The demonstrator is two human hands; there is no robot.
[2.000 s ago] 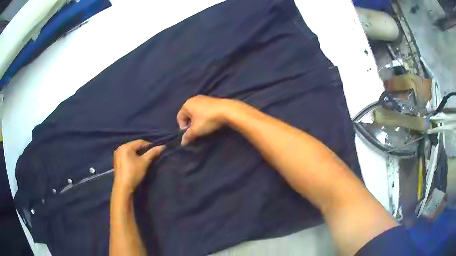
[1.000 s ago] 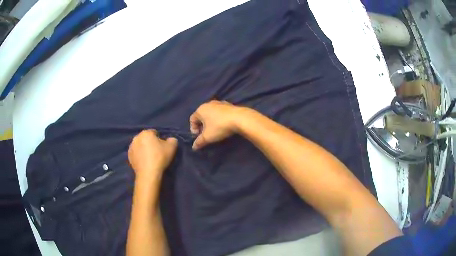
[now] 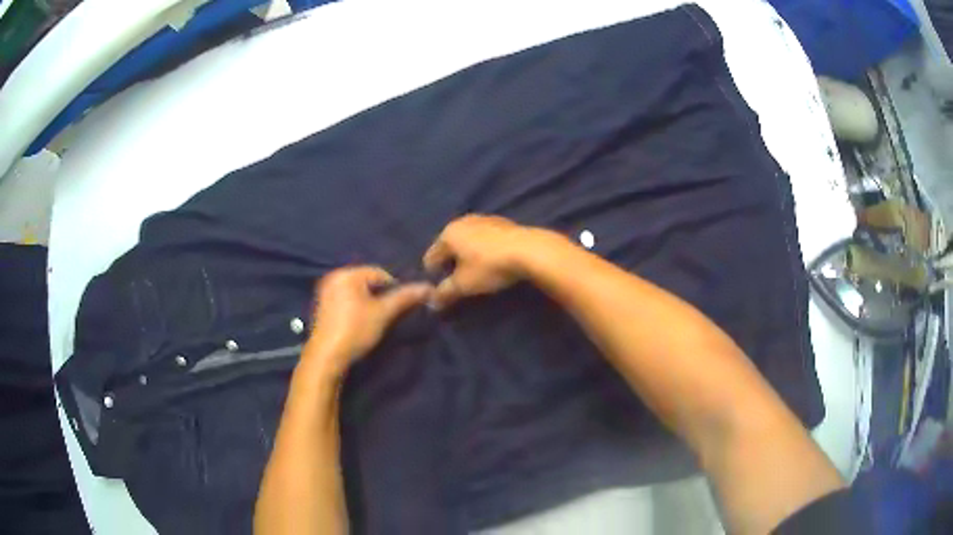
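A dark navy denim dress (image 3: 439,157) lies on the white table, collar (image 3: 84,408) at the left, wide hem (image 3: 799,272) at the right. My left hand (image 3: 361,313) and my right hand (image 3: 470,261) pinch the button placket near the middle, fingertips close together. The fingers are slightly blurred, and what lies between them is hidden. Several round silver buttons (image 3: 232,345) run in a line left of my left hand, beside a grey strip of inside fabric (image 3: 225,361). One more silver button (image 3: 587,239) shows above my right forearm.
The steam iron (image 3: 873,277) rests among hoses and clutter at the right end. Dark folded garments (image 3: 26,387) lie left of the white table (image 3: 115,199). Something blue (image 3: 852,31) is at the top right. Blue and white material (image 3: 125,78) runs along the top left.
The dress sits further right and lower in view. Both hands have moved right along the placket. More buttons now show, including one above my right forearm.
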